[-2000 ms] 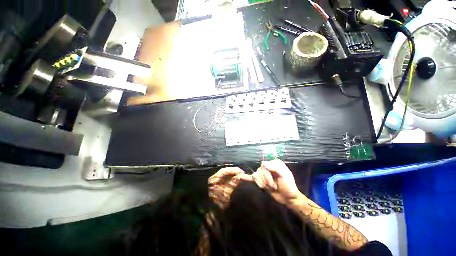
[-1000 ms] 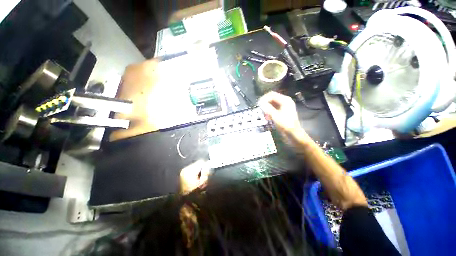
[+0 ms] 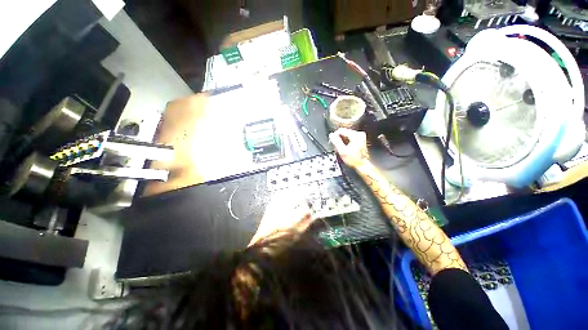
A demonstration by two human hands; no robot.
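Two white circuit board panels lie on the black mat. The rear panel point(image 3: 304, 172) shows rows of dark parts. The nearer panel point(image 3: 338, 205) shows metallic parts at its right end; its left part is washed out by glare and covered by my left hand point(image 3: 282, 218), whose fingers grip it. My right hand point(image 3: 350, 147) is at the front of the beige roll point(image 3: 347, 111), fingers curled together. Whether it holds anything thin is too blurred to tell. A thin dark stick point(image 3: 313, 138) lies left of it.
Green-handled cutters point(image 3: 314, 100) and a black station point(image 3: 401, 109) are at the back. A fan point(image 3: 509, 116) stands right, above a blue bin point(image 3: 541, 258) holding panels. Machine rails point(image 3: 138, 173) reach in from the left. A green-framed box point(image 3: 261, 136) sits on white paper.
My left hand has moved right onto the nearer panel, which now shows parts where its face was plain. My right hand has risen from the mat's front edge to the roll.
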